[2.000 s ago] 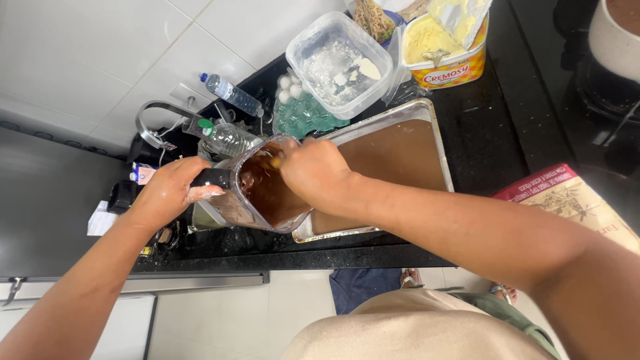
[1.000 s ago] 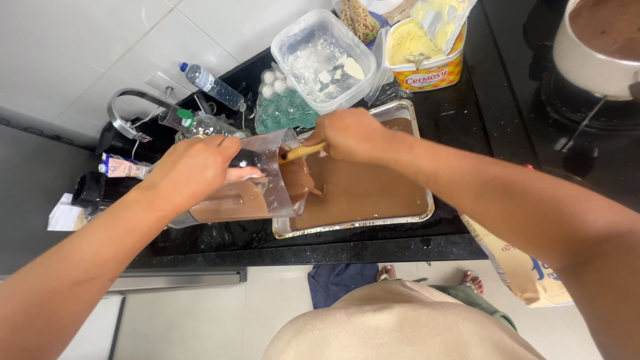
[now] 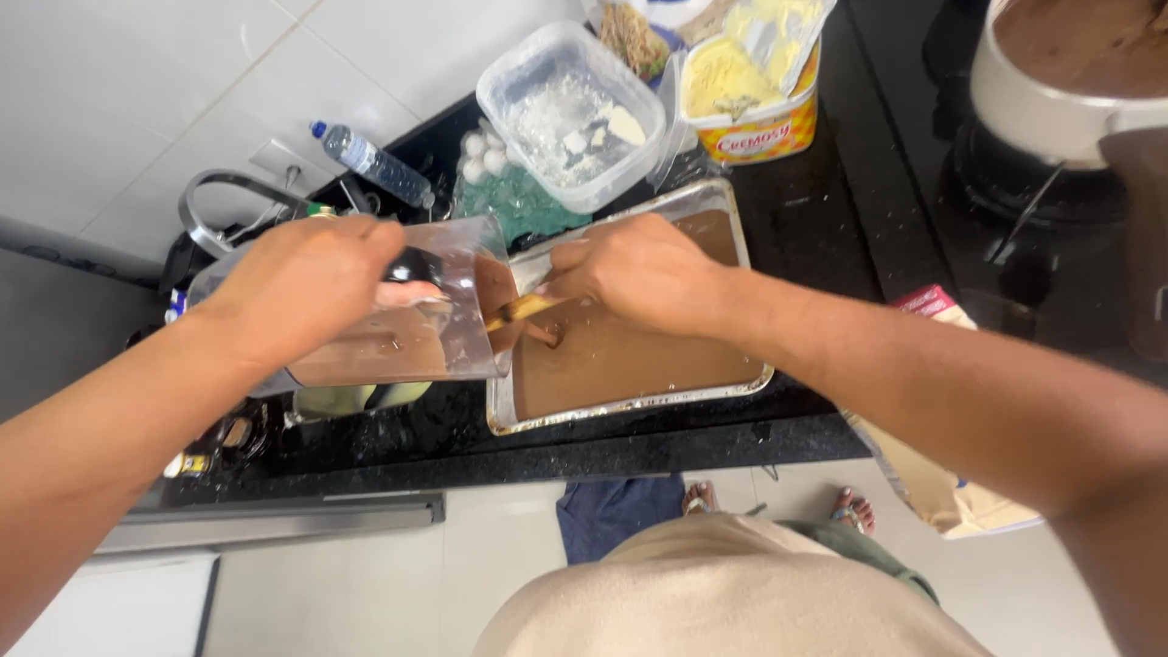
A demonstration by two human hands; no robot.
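My left hand [image 3: 319, 283] grips the black handle of a clear plastic blender jar [image 3: 383, 351], which lies tilted on its side with its mouth toward the right. Brown batter [image 3: 630, 351] runs from the jar in a thin stream into a rectangular metal baking pan [image 3: 630, 401], where a wide layer of it lies. In my right hand [image 3: 630, 274] is a wooden spoon or spatula [image 3: 520, 312], its visible part at the jar's mouth; its far end is hidden in the jar. That hand is over the pan's back left part.
Behind the pan are a floury plastic container [image 3: 570, 119], eggs [image 3: 484, 157] and a margarine tub [image 3: 753, 109]. A water bottle [image 3: 374, 164] lies at the back left. On the right, a pot [image 3: 1040, 100] of brown mixture stands on the black cooktop, with a paper package [image 3: 949, 474] near the counter edge.
The jar has tipped further over the pan, and batter now pours from its mouth. My right hand has moved out of the jar with the wooden utensil.
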